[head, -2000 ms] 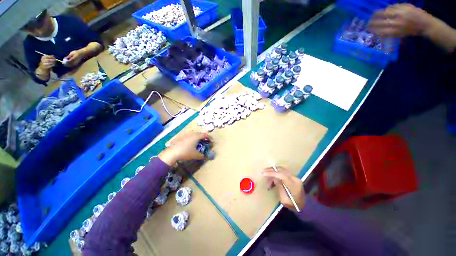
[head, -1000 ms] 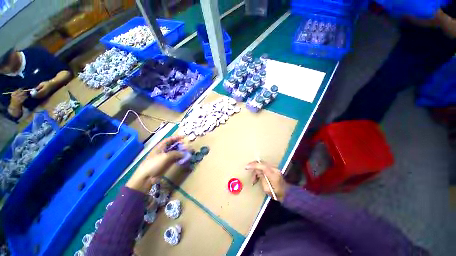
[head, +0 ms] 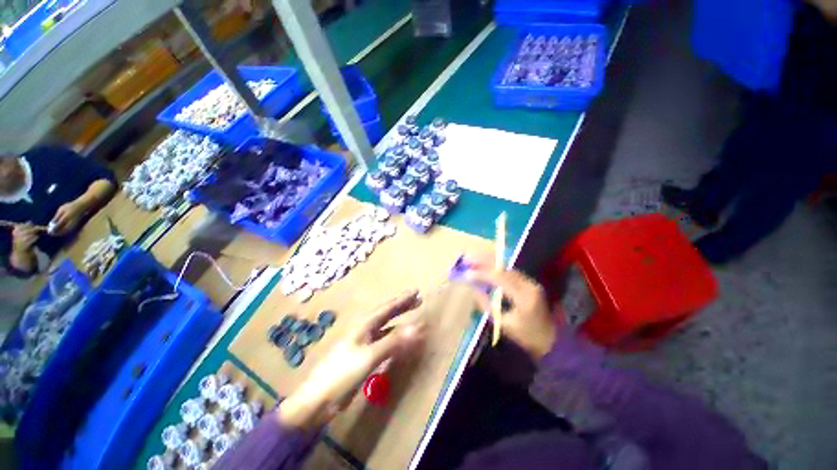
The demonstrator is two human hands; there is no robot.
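My left hand (head: 353, 363) is over the brown cardboard (head: 440, 248), slightly blurred, fingers apart, with nothing visible in it. My right hand (head: 523, 307) grips a thin pale stick (head: 500, 239), held nearly upright by the cardboard's right edge. A small purple piece (head: 463, 269) shows at the right fingertips; blur hides how it is held. The small red glue dish (head: 376, 387) is just below my left hand. Round dark caps (head: 295, 338) lie in a loose cluster left of that hand. Flat white pieces (head: 338, 254) are spread beyond them.
White-grey bodies (head: 209, 424) stand in rows at lower left. Dark-topped assembled pieces (head: 408, 165) stand beside a white sheet (head: 505, 161). A large blue bin (head: 110, 367) is at left, a red stool (head: 642, 275) at right. One person sits at far left; another stands at upper right.
The view has shifted. My left hand has left the dark caps, and the purple piece it held now shows at my right fingertips. My right hand has moved forward, its stick more upright.
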